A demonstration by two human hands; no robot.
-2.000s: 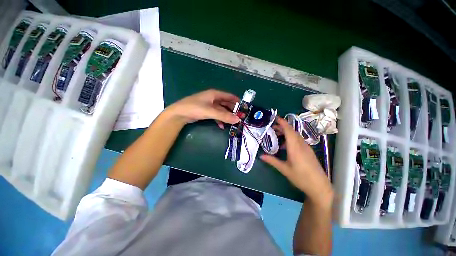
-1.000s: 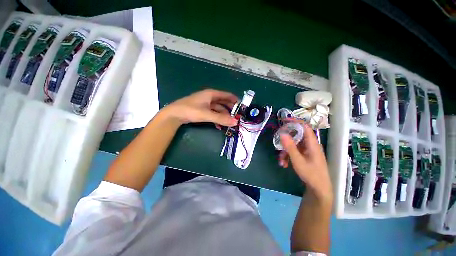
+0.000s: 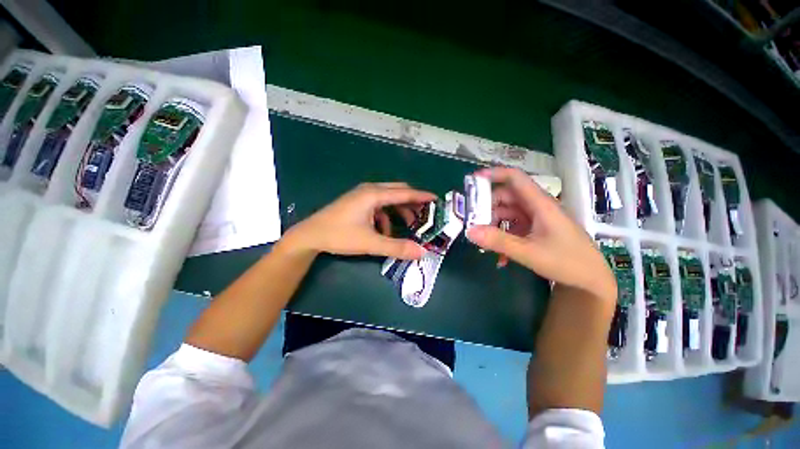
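My left hand [image 3: 368,224] holds a green circuit board [image 3: 432,226] between thumb and fingers, over a white housing half [image 3: 419,282] whose handle end points down towards me on the bench mat. My right hand [image 3: 535,230] grips a small white cap-like part [image 3: 478,200] by its sides, upright, close to the board's right side. Whether the two touch I cannot tell. The wires between them are mostly hidden by my fingers.
A left foam tray [image 3: 167,307] holds several board units in its far row. A right foam tray [image 3: 570,131] holds board units in both rows. Paper sheets [image 3: 250,158] lie beside the left tray. A cream bundle [image 3: 549,185] is mostly hidden behind my right hand. Another tray [image 3: 772,302] stands far right.
My right hand has moved up and left, and now holds the white part near the board. The board in my left hand has tilted. The black round part seen before is now hidden.
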